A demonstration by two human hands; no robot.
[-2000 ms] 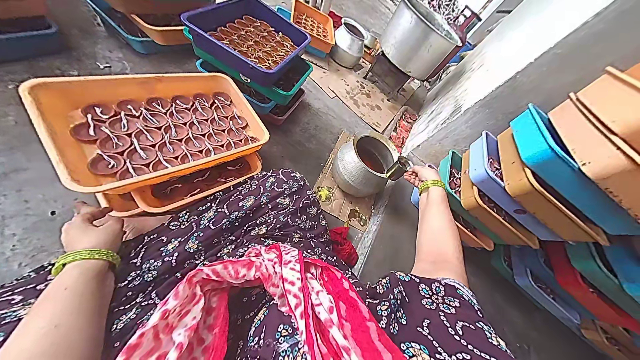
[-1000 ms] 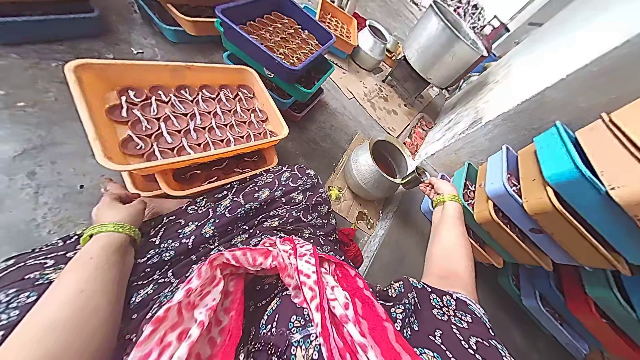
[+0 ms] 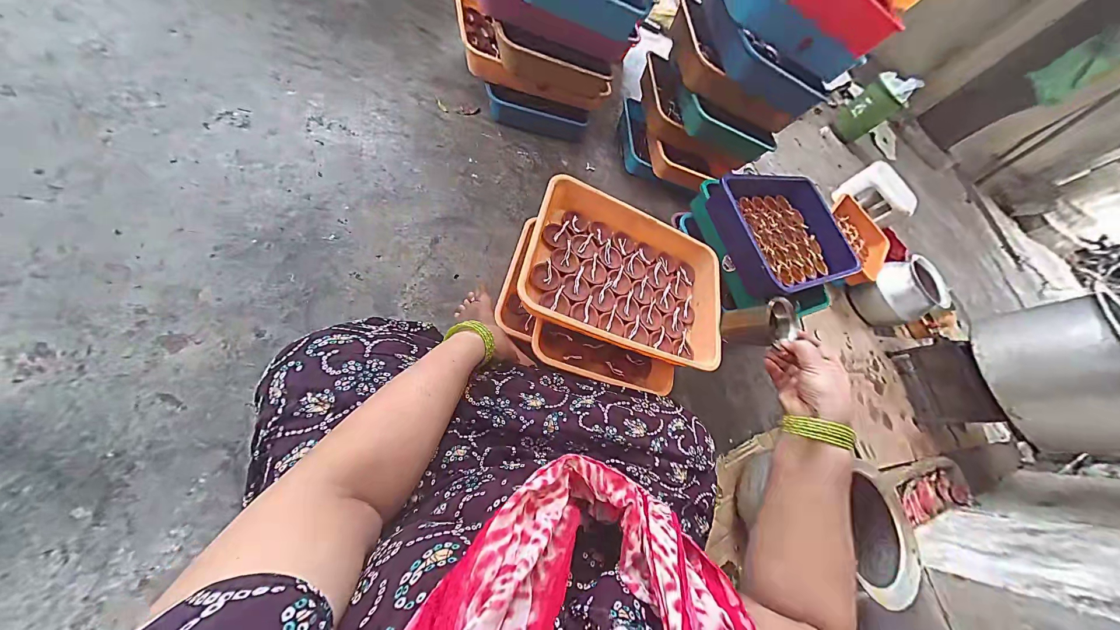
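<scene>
An orange plastic tray (image 3: 707,328) holds rows of small brown clay lamps (image 3: 612,280) with white wicks, and rests on other orange trays in front of my lap. My left hand (image 3: 492,331) is low beside the trays' left edge; its fingers are hard to make out. In my right hand (image 3: 807,378) is a small metal cup (image 3: 781,317), gripped just right of the top tray's lower right corner. What the cup holds is not clear. Partly behind my right forearm stands a metal pot (image 3: 888,542) with a wide mouth.
Beyond the tray stand a purple tray (image 3: 831,206) of filled lamps on a stack, and taller stacks of coloured trays (image 3: 547,74). To the right are a smaller metal pot (image 3: 875,293), a large metal vessel (image 3: 1050,372) and a white plastic stool (image 3: 878,188).
My right hand has moved from the metal pot's mouth to beside the orange tray, with the metal cup in it. The view has swung strongly left.
</scene>
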